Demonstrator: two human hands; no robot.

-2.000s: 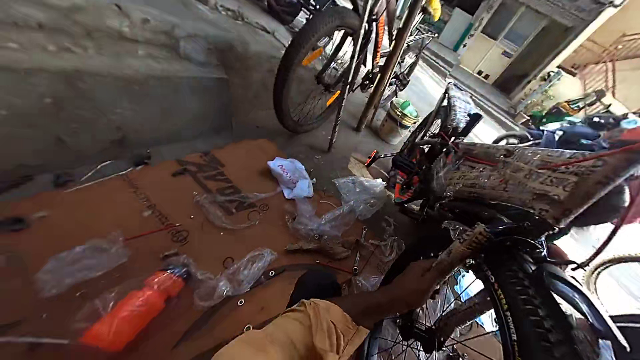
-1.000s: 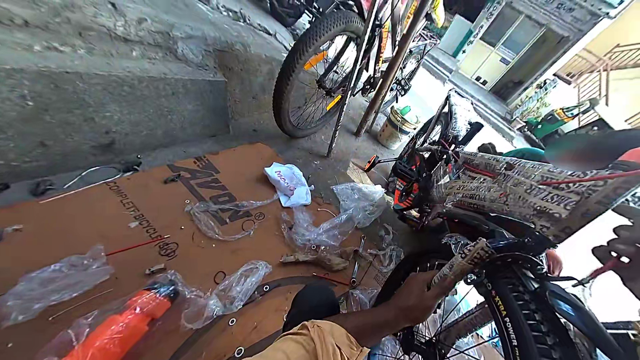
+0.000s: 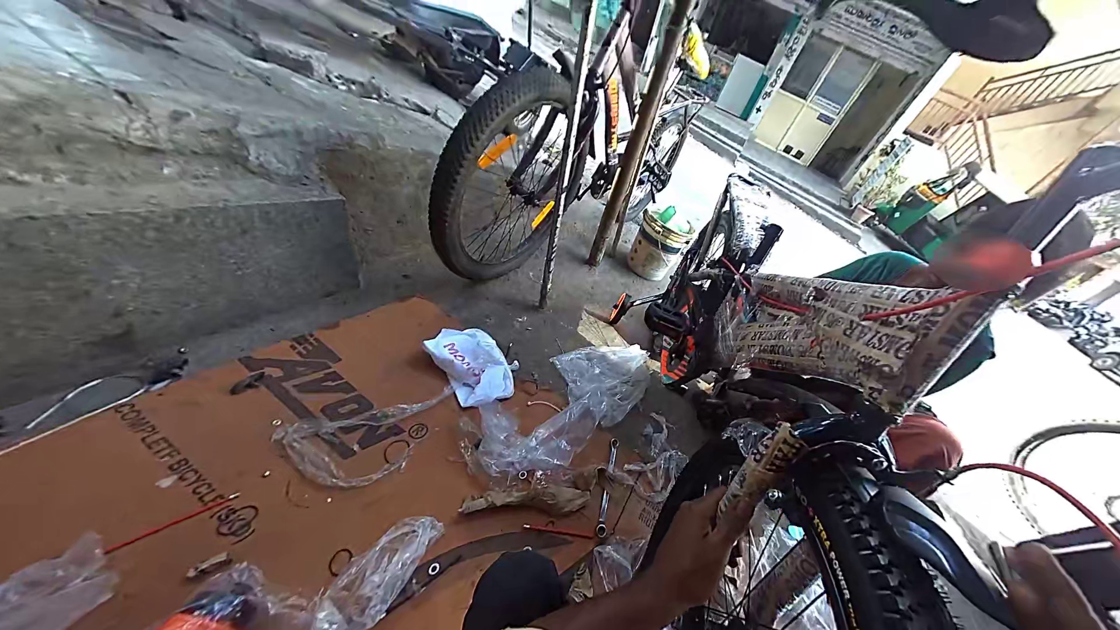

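Note:
My left hand (image 3: 704, 547) grips a bicycle fork leg wrapped in printed paper (image 3: 759, 468), beside the spoked front wheel. The wheel's knobby black tire (image 3: 862, 534) stands just right of that hand. At the lower right, my right hand (image 3: 1041, 586) is blurred beside a glossy black mudguard (image 3: 941, 542); what it holds is unclear. The bicycle's frame has a printed paper wrapping (image 3: 840, 337). A red cable (image 3: 1041, 477) curves out to the right. A metal spanner (image 3: 604, 503) lies on the flattened cardboard (image 3: 157, 464), left of the wheel.
Clear plastic wrap (image 3: 604, 385), a white plastic bag (image 3: 472, 366) and a plastic-covered orange object (image 3: 206, 617) are on the cardboard. Behind are another bicycle's wheel (image 3: 499, 175), a pole (image 3: 643, 131), a bucket (image 3: 658, 245) and a concrete step (image 3: 184, 254). A person (image 3: 971, 350) is behind the wrapped frame.
A hand seen higher at the right edge one second ago is no longer there; my right hand now shows low beside the mudguard. My left hand stays on the wrapped fork leg.

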